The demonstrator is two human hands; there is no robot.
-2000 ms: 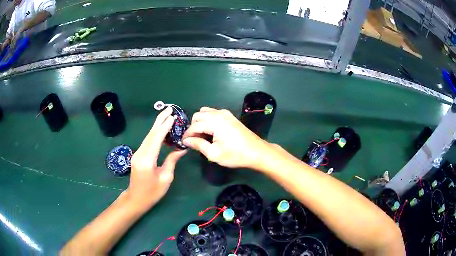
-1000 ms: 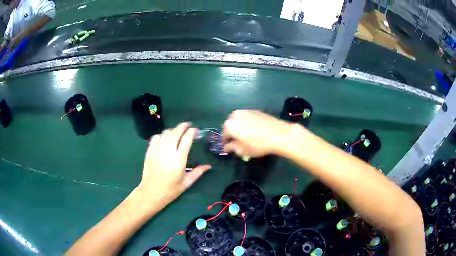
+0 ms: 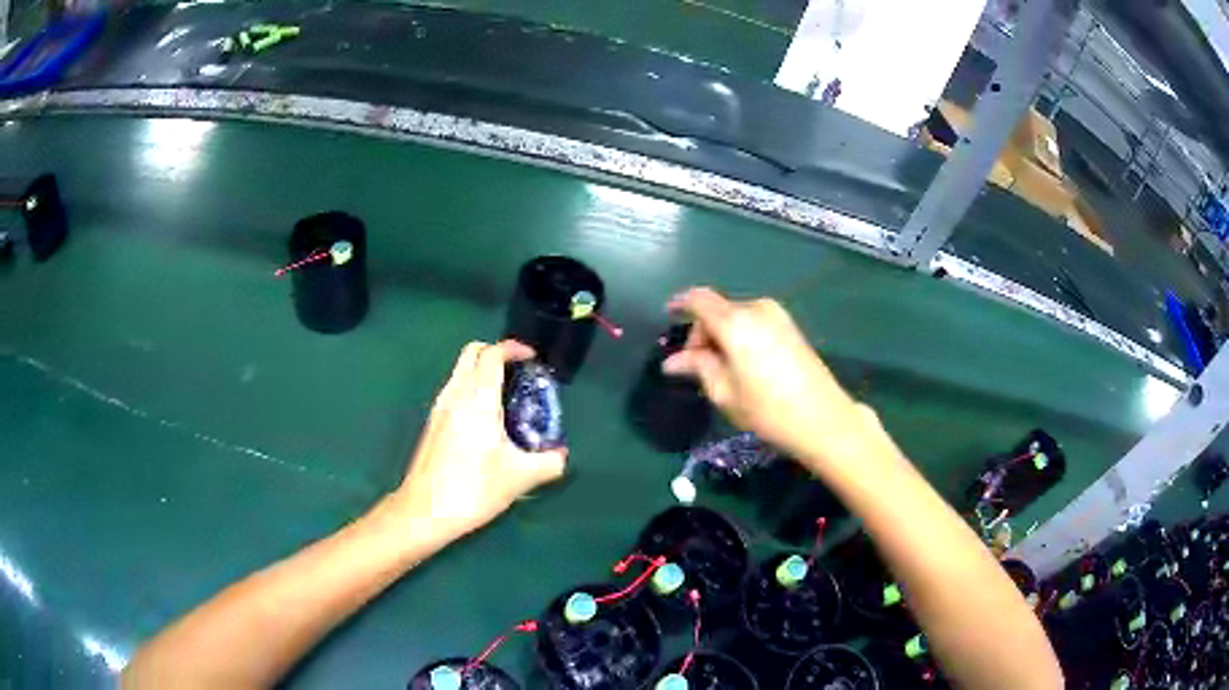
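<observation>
My left hand point(image 3: 472, 438) holds a round blue circuit board point(image 3: 535, 407) by its edges, tilted, just in front of a black housing point(image 3: 555, 313) with a green round part and red lead. My right hand point(image 3: 755, 371) is at the top of another black housing point(image 3: 670, 409), fingertips curled together at a tiny red end; the fingers partly hide the housing top. Another circuit board point(image 3: 735, 456) with a white end piece point(image 3: 683, 489) lies just below my right hand, partly hidden by my wrist.
Several black housings point(image 3: 600, 640) with red leads stand at the bottom, and more are massed at the lower right beyond a grey rail point(image 3: 1146, 465). Single housings point(image 3: 329, 276) stand on the green surface point(image 3: 175, 404). A pale edge rail point(image 3: 445, 128) crosses behind.
The housings on the green surface have shifted right in view. My left hand has taken hold of a board. The board handled before now lies below my right hand, which has moved to a housing top.
</observation>
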